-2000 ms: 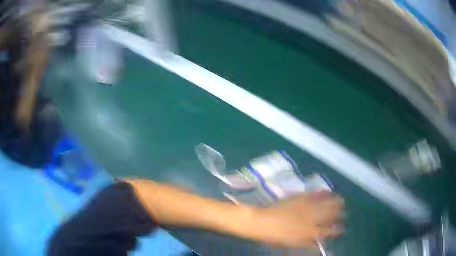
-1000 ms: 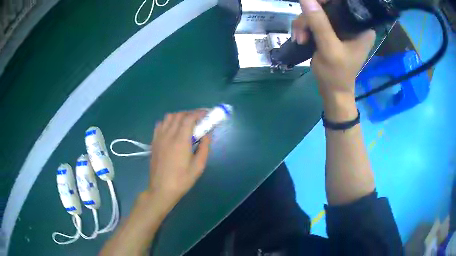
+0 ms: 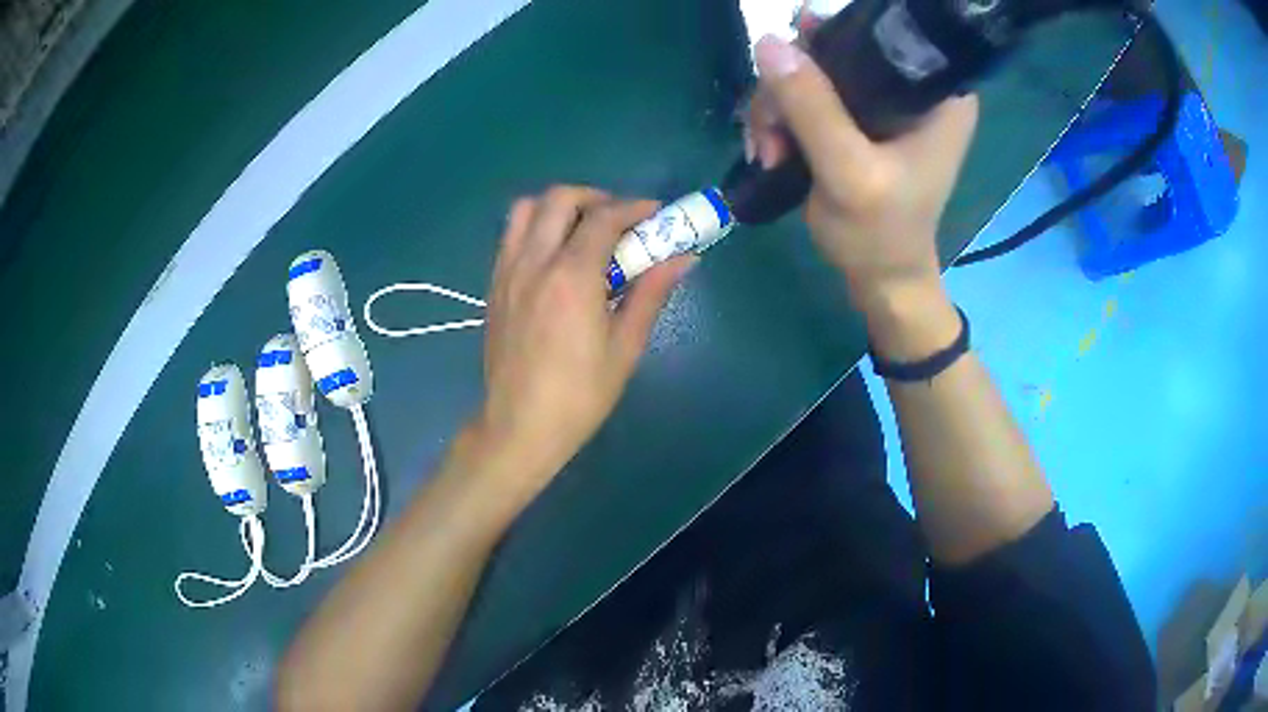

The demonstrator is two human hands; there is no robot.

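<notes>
My left hand point(image 3: 563, 313) holds a white rounded plastic unit point(image 3: 672, 237) with blue bands against the green surface. Its white cord loop point(image 3: 417, 309) sticks out to the left of the hand. My right hand point(image 3: 869, 181) grips a thick black electric screwdriver point(image 3: 904, 63), tilted, its tip end at the upper right end of the unit. The bit itself and any screw cannot be made out. Three more white units point(image 3: 330, 328) with blue bands lie side by side at the left, their cords pointing down.
The green work surface point(image 3: 556, 98) has a curved white stripe point(image 3: 209, 223) along its left. A bright white box part point(image 3: 773, 17) shows at the top behind my right hand. The black cable point(image 3: 1078, 209) hangs at the right, by a blue plastic stool point(image 3: 1161, 195) on the blue floor.
The screwdriver has moved from the silver-white box down-left to the end of the held unit. My left hand still holds the unit. The whole view has shifted.
</notes>
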